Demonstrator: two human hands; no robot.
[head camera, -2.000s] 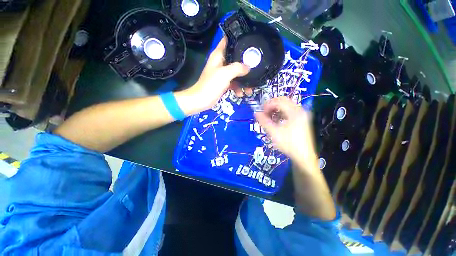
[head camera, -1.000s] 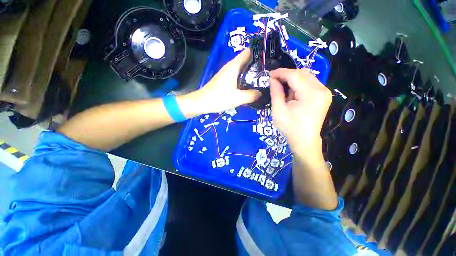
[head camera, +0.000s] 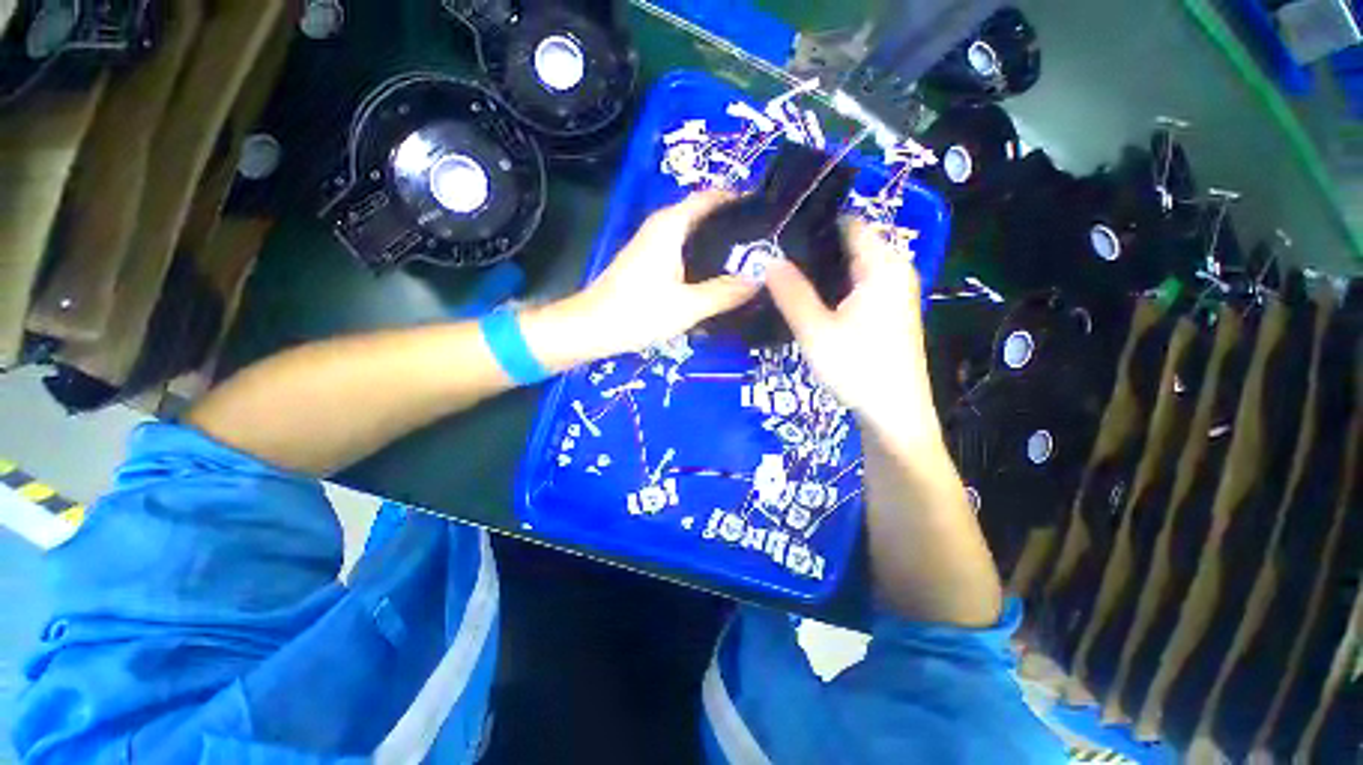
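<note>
My left hand (head camera: 658, 284), with a blue wristband (head camera: 513, 345), holds the left side of a round black housing (head camera: 807, 191) above the blue tray (head camera: 561, 508). My right hand (head camera: 860, 321) grips the right side of the same housing, its thumb near the centre. A small white wired board (head camera: 759, 259) lies at the housing's centre between my thumbs. A thin lead runs from it over the housing's arm to a white connector (head camera: 849, 108) beyond the edge. My fingers under the housing are hidden. Tangled white wired boards (head camera: 792, 486) lie in the tray.
Black housings (head camera: 456, 183) lie on the dark green bench at upper left. More housings with white leads (head camera: 1017, 351) stand at the right beside cardboard dividers (head camera: 1196, 523). Other cardboard dividers (head camera: 165, 165) stand at far left. A grey slanting bar (head camera: 934, 45) is beyond the tray.
My right hand took a wired board from the tray area to the housing's centre. Since one second ago, its pinch has opened into a grip on the housing's right side. The housing has tilted.
</note>
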